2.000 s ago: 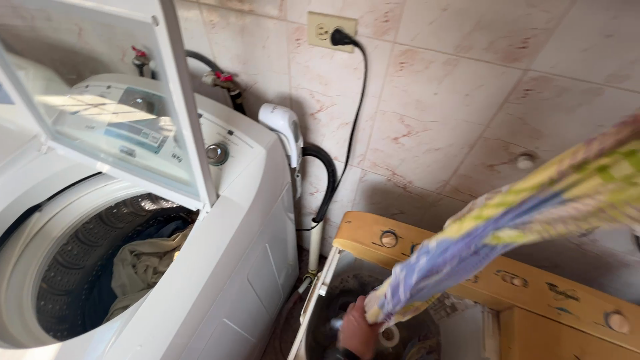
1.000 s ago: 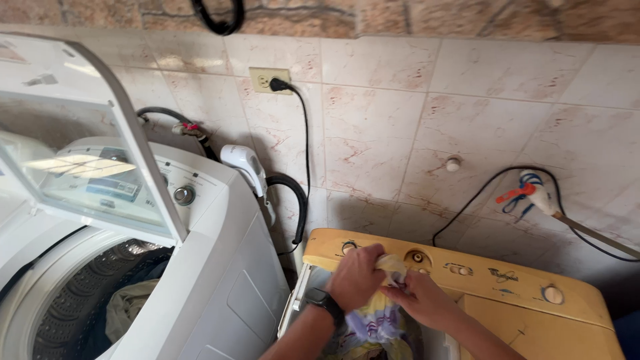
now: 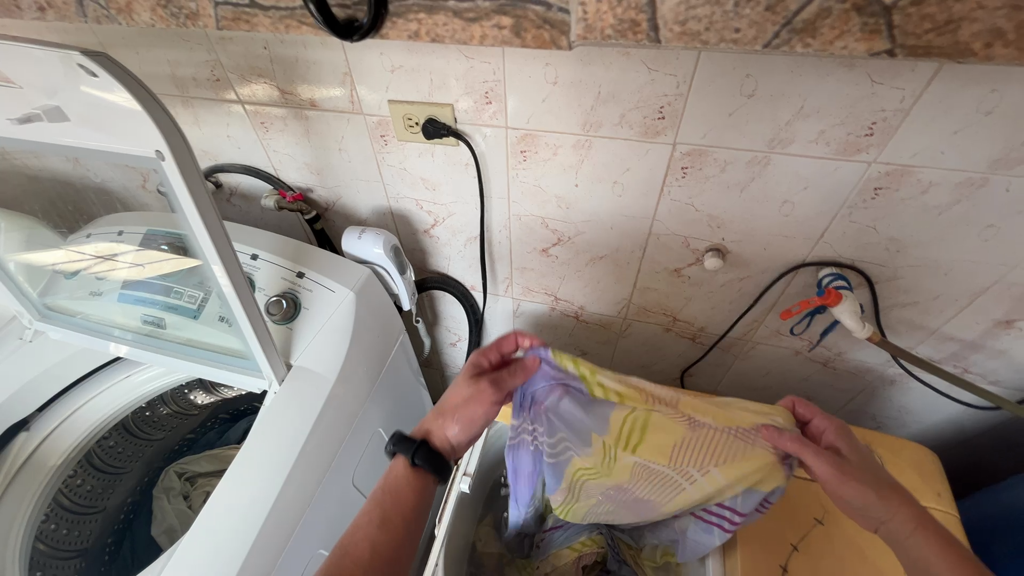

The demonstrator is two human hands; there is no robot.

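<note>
My left hand (image 3: 480,392), with a black watch on its wrist, pinches the upper left edge of a yellow and purple patterned cloth (image 3: 648,448). The cloth's right edge is gripped by my right hand (image 3: 832,448). It is stretched between both hands above the tub of a yellow washing machine (image 3: 908,460), and its lower part hangs into the tub among more fabric. To the left, a white top-loading washer (image 3: 352,320) has its lid (image 3: 188,184) raised. Light and dark laundry (image 3: 188,496) lies in its drum.
Behind is a tiled wall with an outlet (image 3: 408,120) and a black plugged-in cord (image 3: 482,216). A white device (image 3: 384,260) hangs at the white washer's side. At right, a tap with an orange handle (image 3: 812,304) has a hose (image 3: 944,372) attached.
Two seconds ago the cloth was a long twisted length reaching to the upper right. One second ago both hands held it bunched together; now they are apart and it is spread between them.
</note>
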